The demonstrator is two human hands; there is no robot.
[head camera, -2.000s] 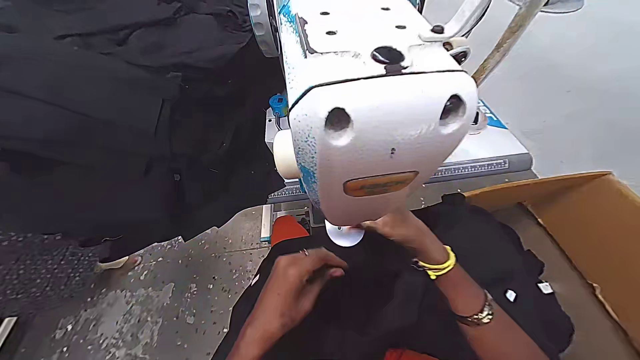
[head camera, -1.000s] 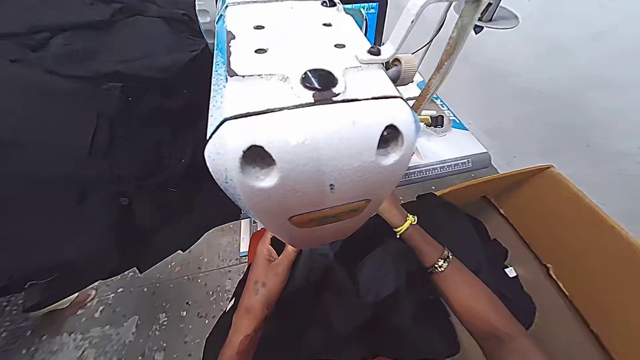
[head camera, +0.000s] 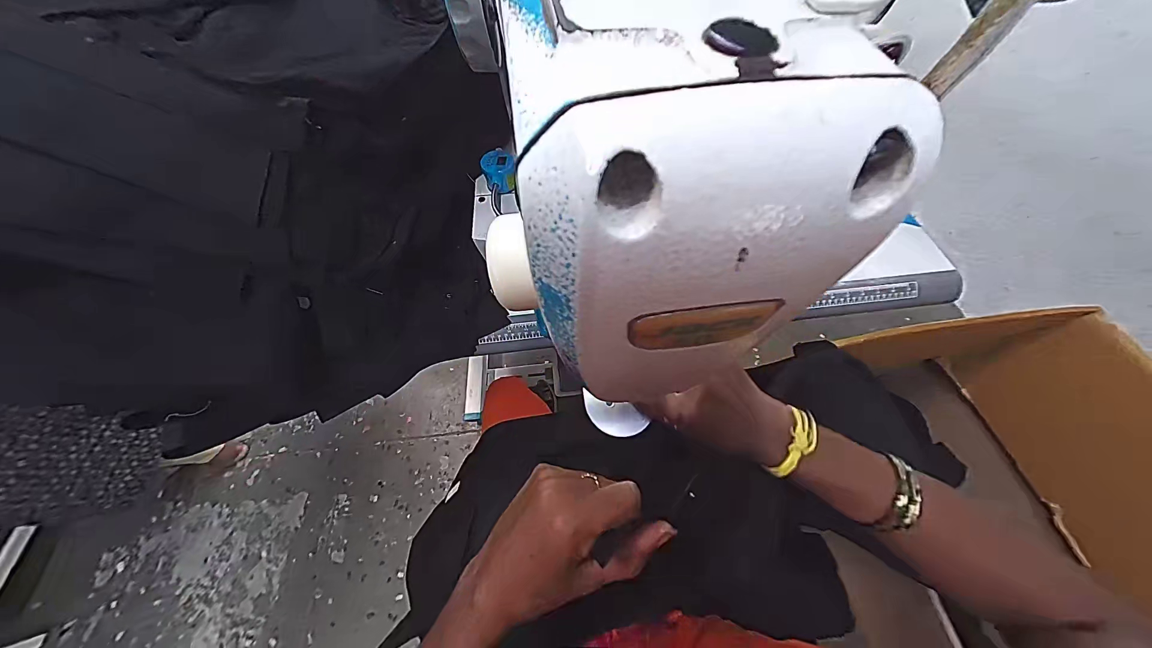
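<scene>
A white and blue sewing machine head (head camera: 720, 216) fills the upper middle. Below it, black fabric (head camera: 702, 549) lies draped over my lap. My left hand (head camera: 567, 531), with a ring, rests over the fabric, its fingers curled; whether cloth is pinched between thumb and fingers cannot be told. My right hand (head camera: 720, 409), with a yellow band and a bracelet at the wrist, reaches under the machine head beside a white round disc (head camera: 616, 414). Its fingertips are partly hidden by the machine, so its grip is unclear.
Large black garment pieces (head camera: 162, 207) hang at the left. A cardboard box (head camera: 1053, 405) stands at the right, with black cloth over its near part. Part of a person's foot (head camera: 229, 453) shows on the speckled floor (head camera: 243, 558). A ruler-marked edge (head camera: 868, 294) lies behind the machine.
My left hand, close beside the machine head one second ago, is now lower over the fabric. The white disc, hidden a second ago, shows again as the view has shifted.
</scene>
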